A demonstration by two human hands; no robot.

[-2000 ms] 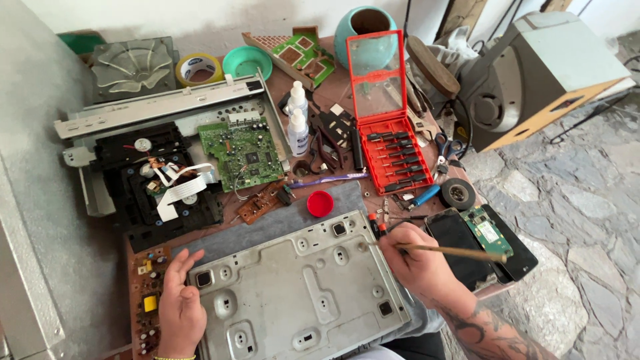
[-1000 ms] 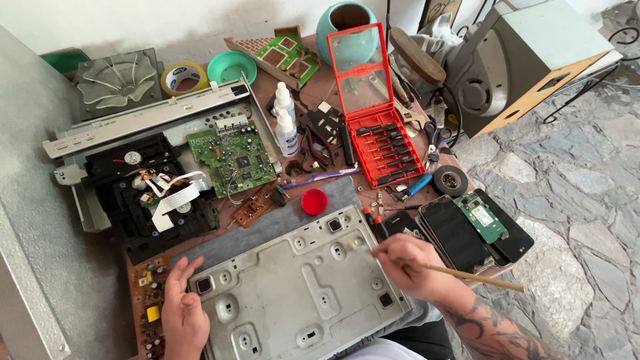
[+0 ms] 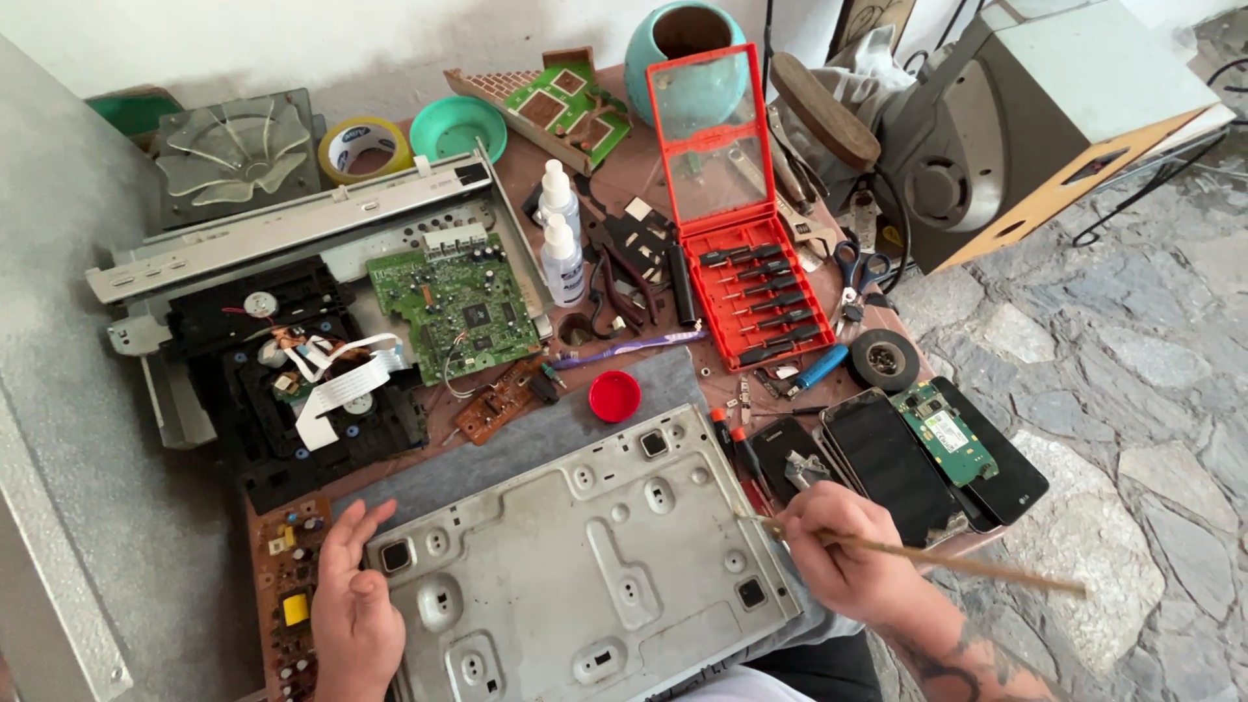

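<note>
My right hand [image 3: 848, 551] grips a thin wooden-handled brush [image 3: 960, 565]; its tip is over the right edge of a grey sheet-metal chassis panel [image 3: 556, 575]. The panel lies tilted across the table's front edge, with stamped recesses and dark square pads. My left hand [image 3: 359, 604] rests at the panel's left edge, fingers apart, thumb side up. A red cap [image 3: 614, 396] sits on the grey cloth [image 3: 507, 460] just beyond the panel. Two red-and-black screwdrivers [image 3: 743, 450] lie by its right edge.
An opened disc player chassis [image 3: 322, 219] with a green circuit board [image 3: 458, 302] stands back left. A brown circuit board [image 3: 292, 604] lies left. A red screwdriver case [image 3: 760, 292], spray bottles [image 3: 563, 258], purple toothbrush [image 3: 629, 346], electrical tape [image 3: 883, 359] and phone parts [image 3: 892, 458] surround the panel. A speaker [image 3: 1033, 127] stands right.
My right hand with the brush has moved down along the panel's right edge, from near its upper right corner. My left hand stays at the left edge.
</note>
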